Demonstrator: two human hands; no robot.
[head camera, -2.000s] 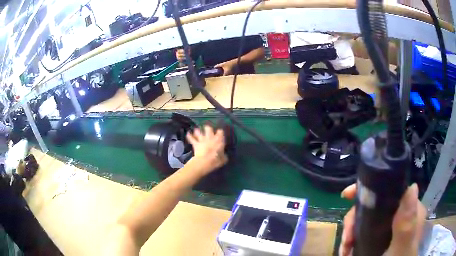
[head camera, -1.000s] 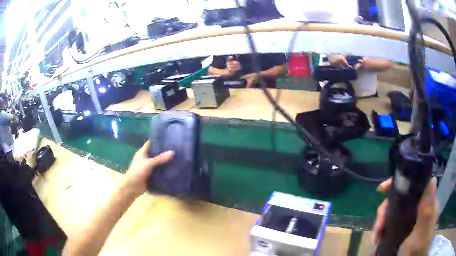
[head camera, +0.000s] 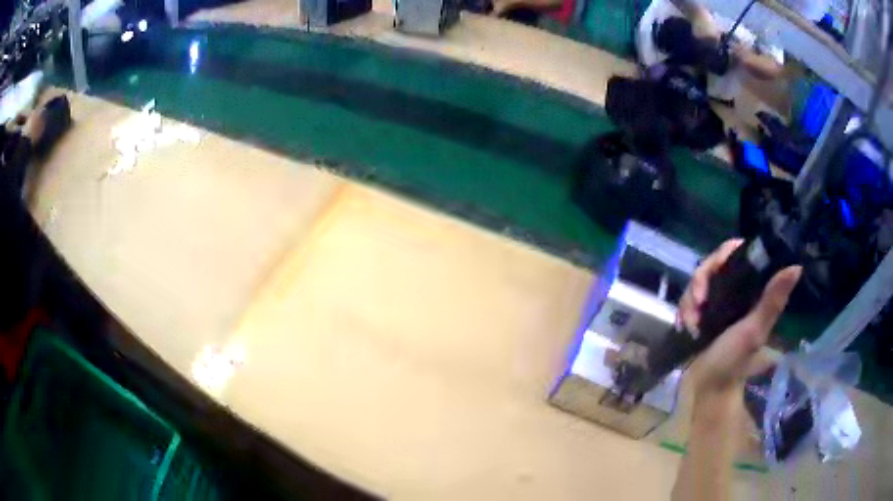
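My right hand (head camera: 729, 323) holds the thick black electric screwdriver (head camera: 720, 298), tilted down to the left. Its tip is at the small metal pick-up block (head camera: 627, 367) on the front of the silver and blue screw feeder (head camera: 641, 305); whether it touches is too blurred to tell. The screwdriver covers part of the feeder's right side. My left hand is not in view, and the black unit it held earlier is not in view either.
The tan bench (head camera: 411, 342) runs along the green conveyor (head camera: 392, 117). Black fan units (head camera: 627, 181) stand on the belt. A clear plastic bag (head camera: 793, 401) lies right of the feeder. A green crate (head camera: 88, 431) is at lower left. Another person's arm (head camera: 759, 64) shows across the belt.
My left hand reached to a fan unit on the belt, held a black unit upright, and has now left the view. The screwdriver has come down to the feeder. The view has tilted down.
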